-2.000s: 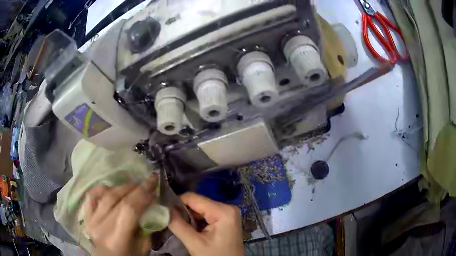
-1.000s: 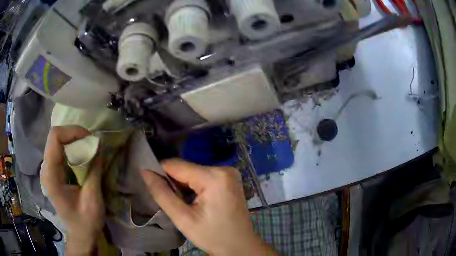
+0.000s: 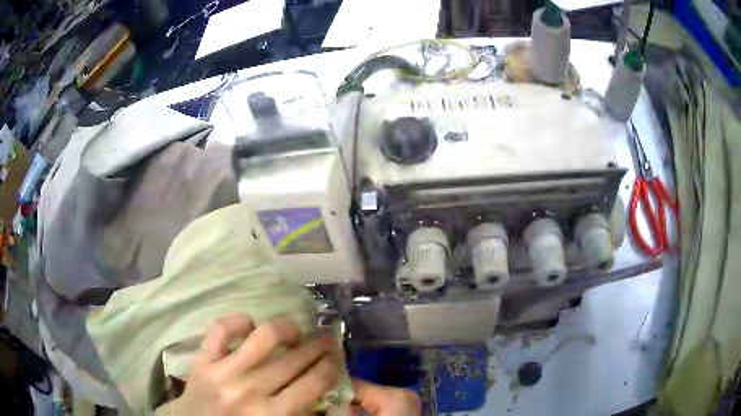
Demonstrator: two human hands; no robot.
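The cream overlock machine (image 3: 487, 138) stands in front of me, with a row of whitish tension knobs. Pale green fabric (image 3: 219, 276) lies left of the machine and runs to its needle area (image 3: 329, 313). My left hand (image 3: 260, 370) lies over this fabric, fingers bent, holding it just below the needle area. My right hand (image 3: 386, 400) is cut off by the bottom edge; its fingers are at the fabric's edge beside my left hand, and its grip cannot be made out. Taupe garment cloth (image 3: 138, 211) is bunched at the left.
Red-handled scissors (image 3: 650, 215) lie right of the machine. Two thread cones (image 3: 551, 49) stand behind it. Long green fabric pieces (image 3: 707, 203) hang at the far right. A blue patch with lint (image 3: 459, 378) and a dark round spot (image 3: 530, 373) are below the machine.
The view has shifted to show more of the machine's top and back. My left hand has moved from the loose cloth to the fabric by the needle. My right hand now shows only partly.
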